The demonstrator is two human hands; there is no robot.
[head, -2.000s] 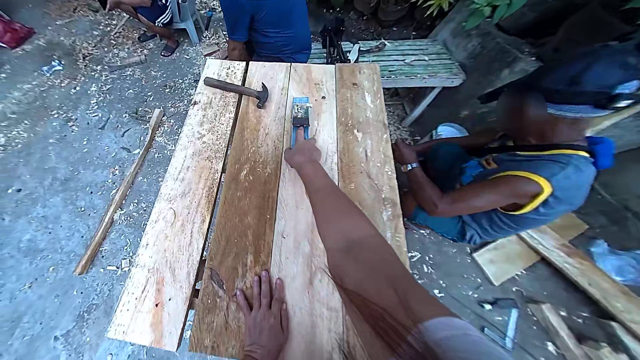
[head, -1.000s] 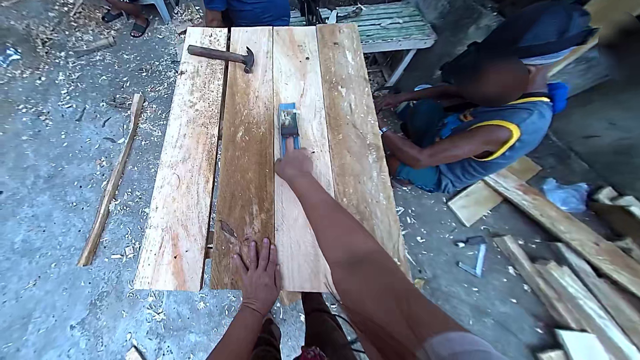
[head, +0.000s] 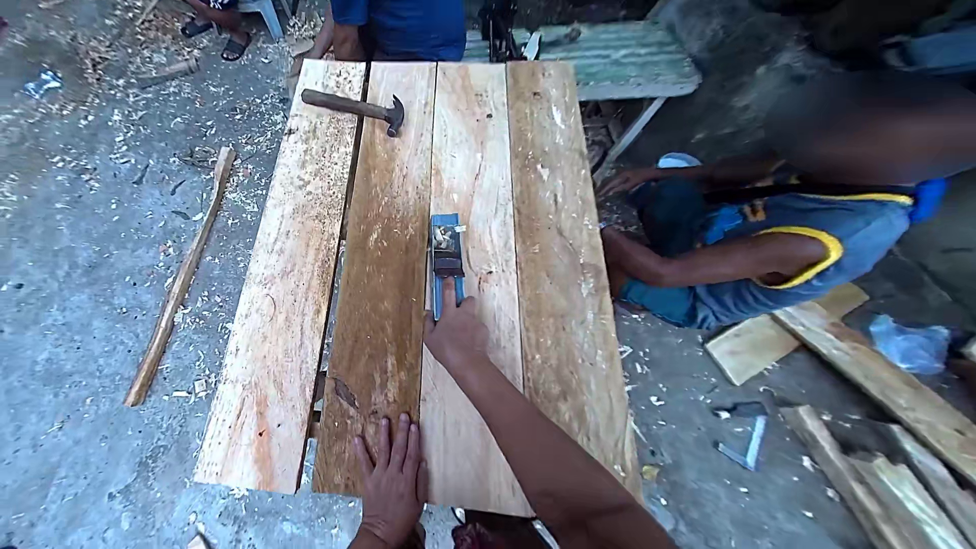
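My right hand [head: 459, 328] grips the rear of a blue hand plane [head: 447, 248], its index finger stretched along the body. Pale shavings sit in the plane's mouth. The plane rests on the third wooden plank from the left [head: 474, 435], close to its left edge. My left hand [head: 392, 469] lies flat, fingers spread, on the near end of the darker second plank [head: 381, 305], holding nothing. A claw hammer [head: 351, 105] with a wooden handle lies across the far ends of the two left planks.
A person in a blue sleeveless shirt [head: 808, 236] sits close on the right; another in blue [head: 415, 27] is beyond the far end. A long stick [head: 179, 282] lies on the floor at left. Lumber [head: 884, 381] and a square-like metal tool [head: 751, 438] lie at lower right.
My right hand and the plane have come back along the plank toward me from nearer its far end. My left hand stays on the near plank end. The seated person's head has leaned toward the right.
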